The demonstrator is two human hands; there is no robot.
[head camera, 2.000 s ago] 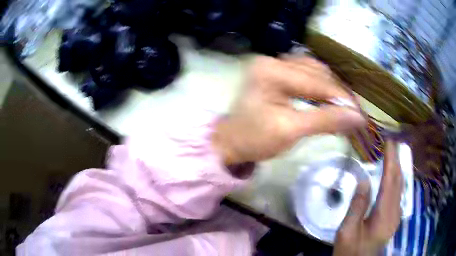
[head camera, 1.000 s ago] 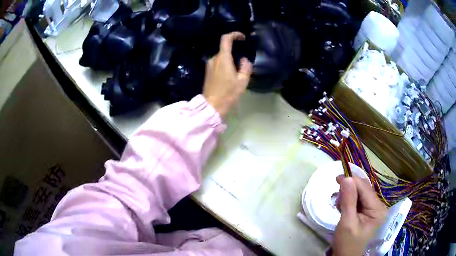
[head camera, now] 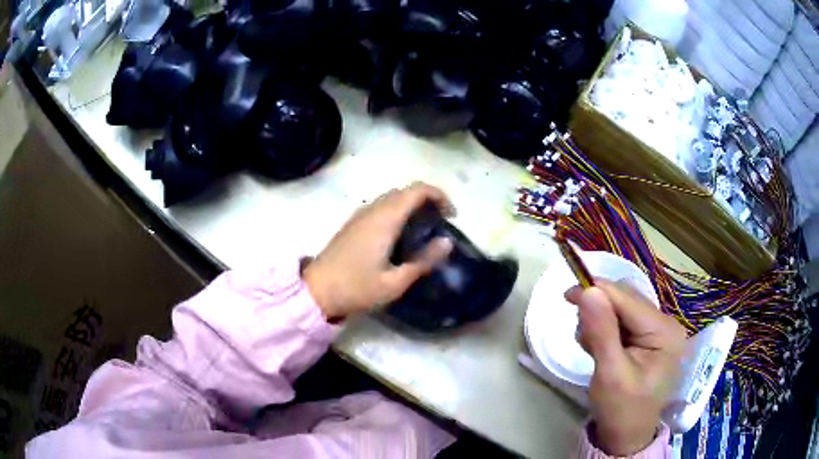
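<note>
My left hand (head camera: 377, 255) grips a glossy black inner shell (head camera: 453, 282) just above the bench, left of the white camera base. The shell is slightly blurred. My right hand (head camera: 629, 359) pinches the thin coloured strands of a wire harness (head camera: 576, 262) between thumb and fingers. The strands stand up over the round white disc of the camera base (head camera: 550, 314). The base lies at the bench's front edge, and its squarish white box (head camera: 707, 376) shows right of my right hand, which partly hides the base.
Black shells (head camera: 296, 130) are piled at the back and left. A heap of wire harnesses (head camera: 620, 229) lies before a brown carton tray (head camera: 664, 193) of small white parts. Stacked white covers (head camera: 750, 54) stand behind it. A large brown carton (head camera: 63, 269) is at the left.
My left hand has gone to the black shells, taken one and brought it back toward me. My right hand still pinches the wires, near the same place over the disc.
</note>
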